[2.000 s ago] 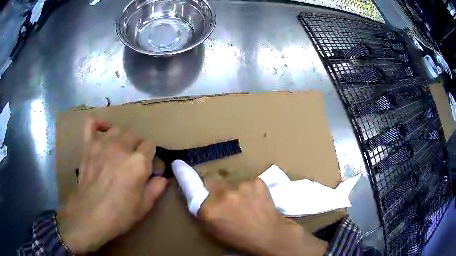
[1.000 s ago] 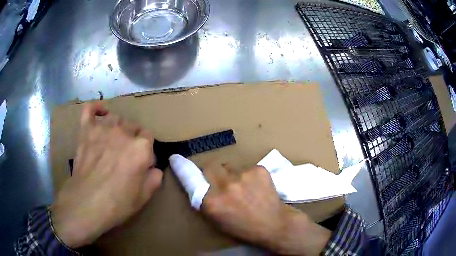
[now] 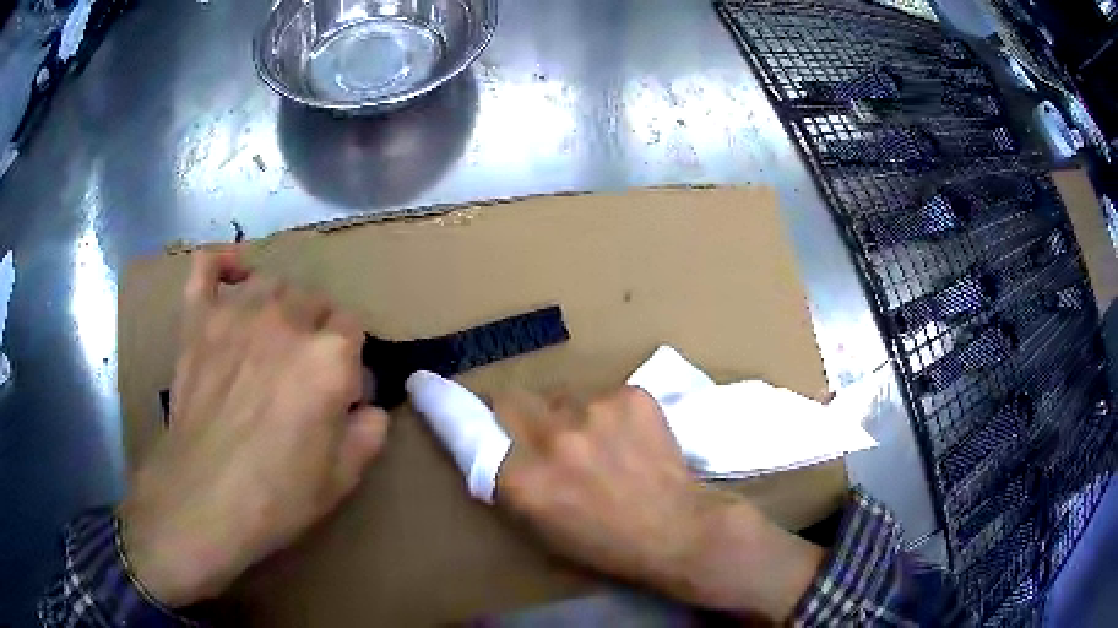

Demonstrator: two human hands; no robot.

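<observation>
A black watch strap lies on a brown cardboard pad. Its right part shows a link-like pattern; its middle is partly hidden. My left hand lies over the strap's left part and presses it down, with a small black end showing at the left. My right hand has a white cloth wrapped tightly over one finger, the loose part spreading to the right. The wrapped fingertip touches the lower edge of the strap's middle, close beside my left hand.
A shiny round steel bowl stands on the steel tabletop beyond the cardboard. A black wire mesh rack with several dark straps runs along the right side. Another piece of brown cardboard shows at the far right.
The whole view has shifted slightly, so the bowl, cardboard and strap sit higher and further left. Both hands keep nearly the same places on the strap.
</observation>
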